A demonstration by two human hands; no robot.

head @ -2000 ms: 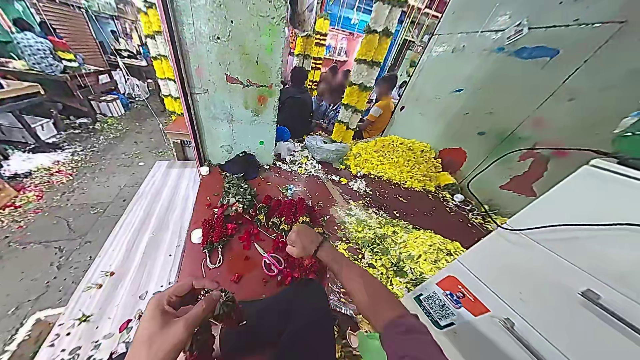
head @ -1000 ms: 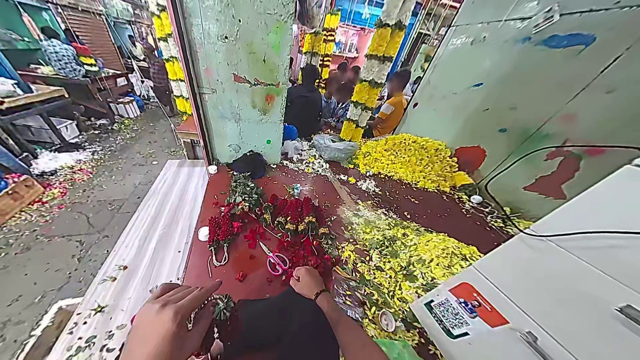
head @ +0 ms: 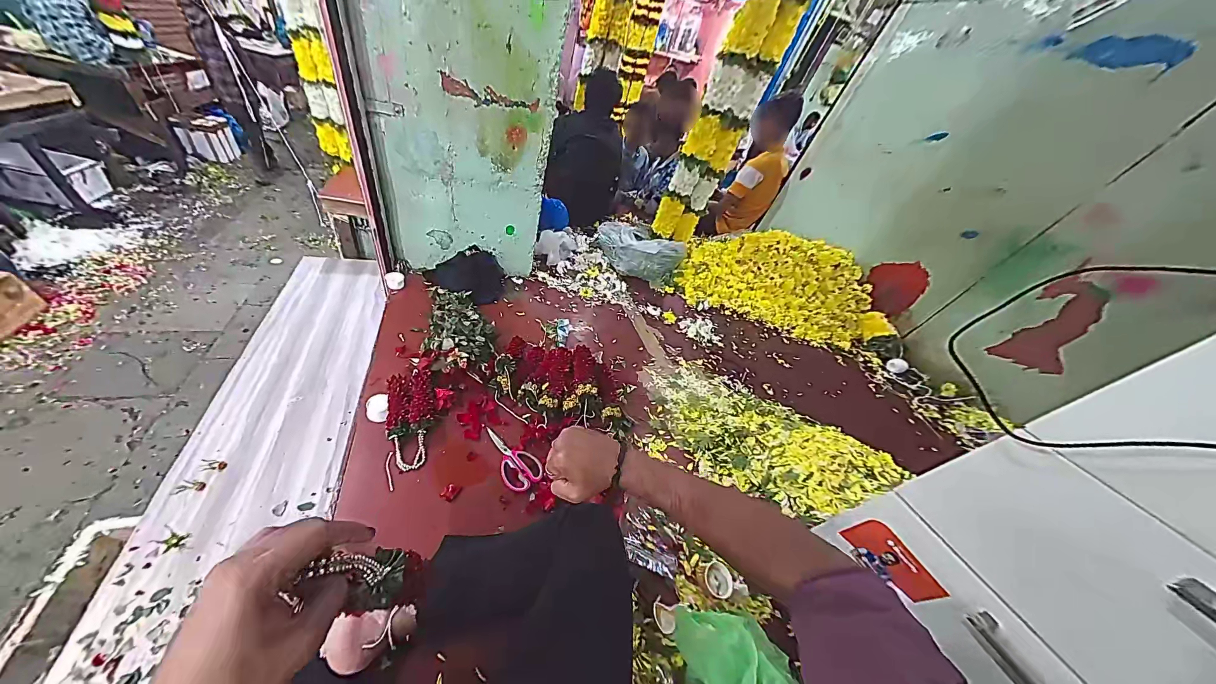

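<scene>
My left hand (head: 275, 598) is at the lower left, its fingers curled around a small garland end (head: 375, 575) with beads, green leaves and dark red petals. A pink fingertip-like shape with white thread shows beneath it. My right hand (head: 581, 465) is a closed fist over the red table (head: 399, 503), right beside pink-handled scissors (head: 518, 467); whether it holds anything is hidden. Behind it lies a bundle of red flower garlands (head: 551, 375). Further left is a smaller red garland (head: 411, 404) with a beaded loop. Black cloth (head: 532, 589) covers my lap.
Heaps of yellow petals (head: 779, 290) and yellow-green petals (head: 769, 442) lie on the right. A green plastic bag (head: 727, 646) is near me, by a white cabinet (head: 1073, 532). Garlands (head: 717, 133) hang ahead, where people sit. A white ledge (head: 275, 380) borders the table's left.
My right hand was lower, beside the black cloth, one second ago and is now further forward by the scissors. My left hand stays at the lower left.
</scene>
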